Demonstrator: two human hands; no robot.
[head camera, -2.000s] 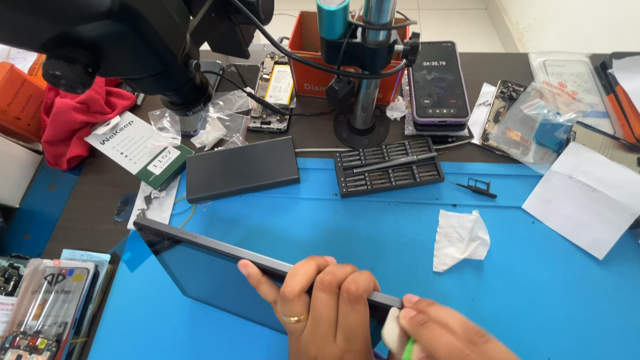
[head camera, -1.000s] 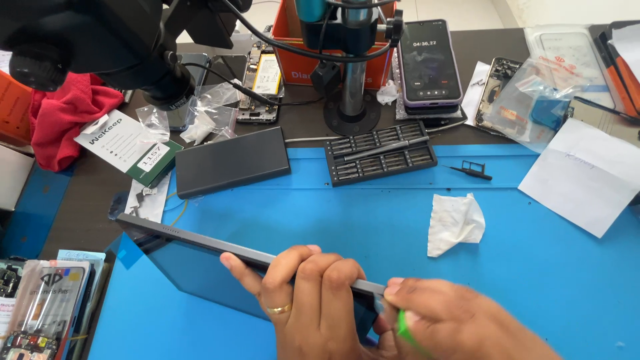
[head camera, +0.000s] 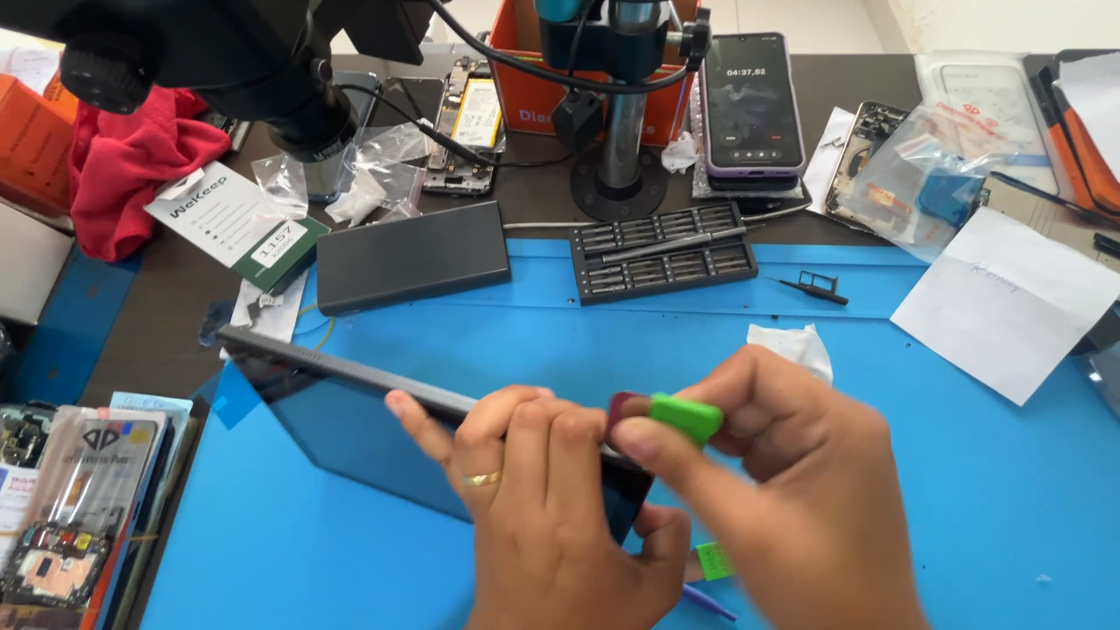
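Observation:
A dark tablet (head camera: 367, 437) stands tilted on its long edge over the blue mat. My left hand (head camera: 551, 507) grips it near the right end, fingers over the upper edge and a ring on one finger. Between thumb and fingers, my right hand (head camera: 779, 472) pinches a small green tool (head camera: 687, 418) with a dark red part, at the tablet's right corner. Just what the tool is, I cannot tell. Below the hands, a green tag (head camera: 715, 561) and a purple stick-like tool (head camera: 709, 602) lie partly hidden on the mat.
Behind the tablet are a black case (head camera: 411, 258) and a screwdriver bit set (head camera: 662, 254). A microscope (head camera: 306, 114) overhangs the left, its metal post (head camera: 624, 131) standing mid-back. A phone (head camera: 752, 105) shows a timer. Opened phones (head camera: 57, 560) and parts lie at both sides; white tissue (head camera: 792, 350) lies behind my right hand.
My right hand has risen from low beside the tablet's right corner, and the green tool now shows more fully. The green tag and purple tool have come into sight. My left hand still holds the tablet.

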